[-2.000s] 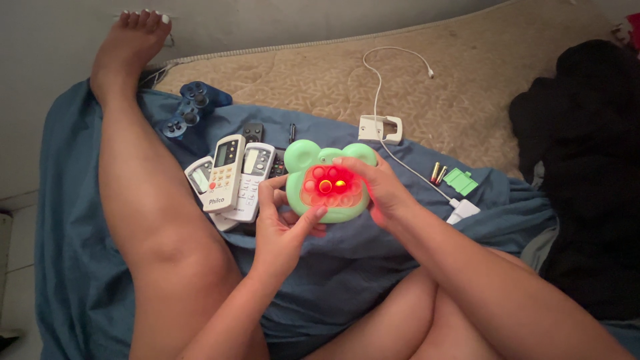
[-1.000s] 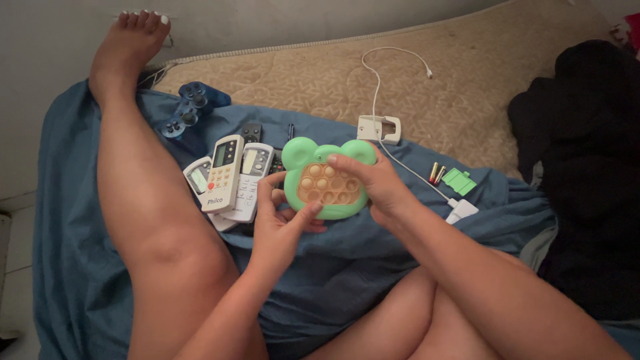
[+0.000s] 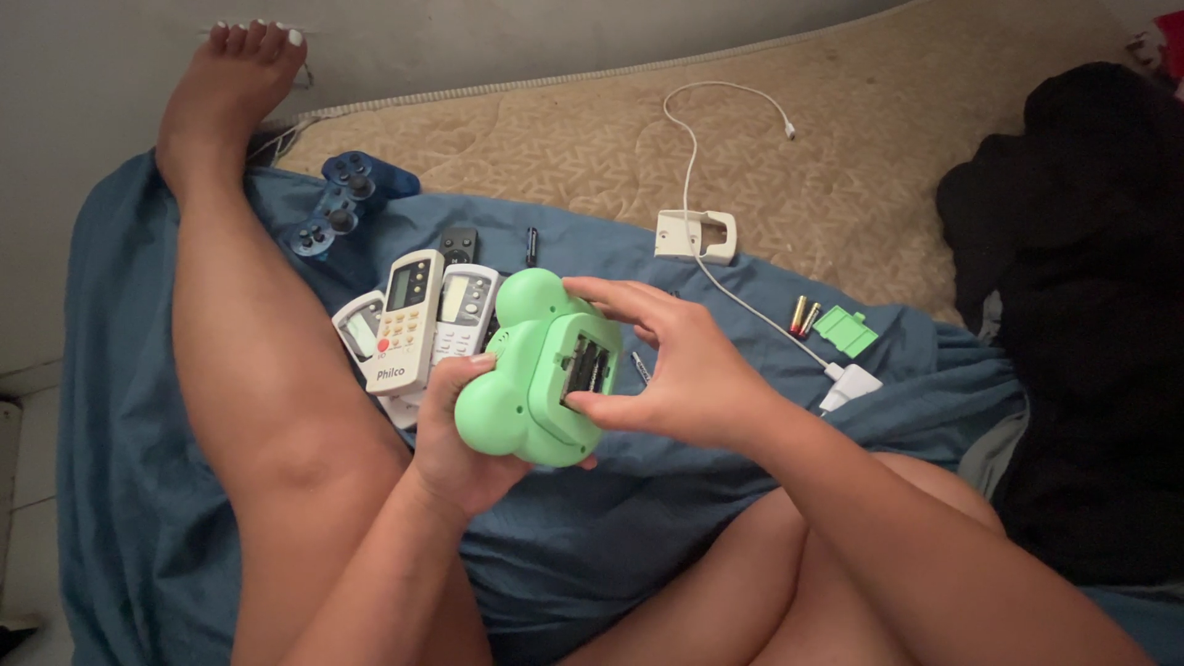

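A green plastic pop-button toy (image 3: 532, 370) is tilted with its back toward me, and its uncovered battery compartment (image 3: 588, 368) shows dark batteries inside. My left hand (image 3: 467, 435) grips it from the left and below. Around its right side are the fingers of my right hand (image 3: 680, 365), the thumb at the compartment's lower edge and the forefinger at the top. The green battery cover (image 3: 845, 331) lies at the right, beside two red-and-gold batteries (image 3: 805, 316). A dark battery (image 3: 532, 247) rests beyond the toy, and another battery (image 3: 642, 366) is partly hidden by my right hand.
Air-conditioner remotes (image 3: 404, 322) and a black remote (image 3: 459, 245) lie left of the toy. Behind them is a blue game controller (image 3: 344, 205). A white remote holder (image 3: 696, 237), a cable with a white charger (image 3: 849, 387) and black cloth (image 3: 1073, 305) are farther right.
The toy has been turned from its button face to its back. Its red light showed in the oldest frame and was off a second later. My right hand has moved to the battery compartment.
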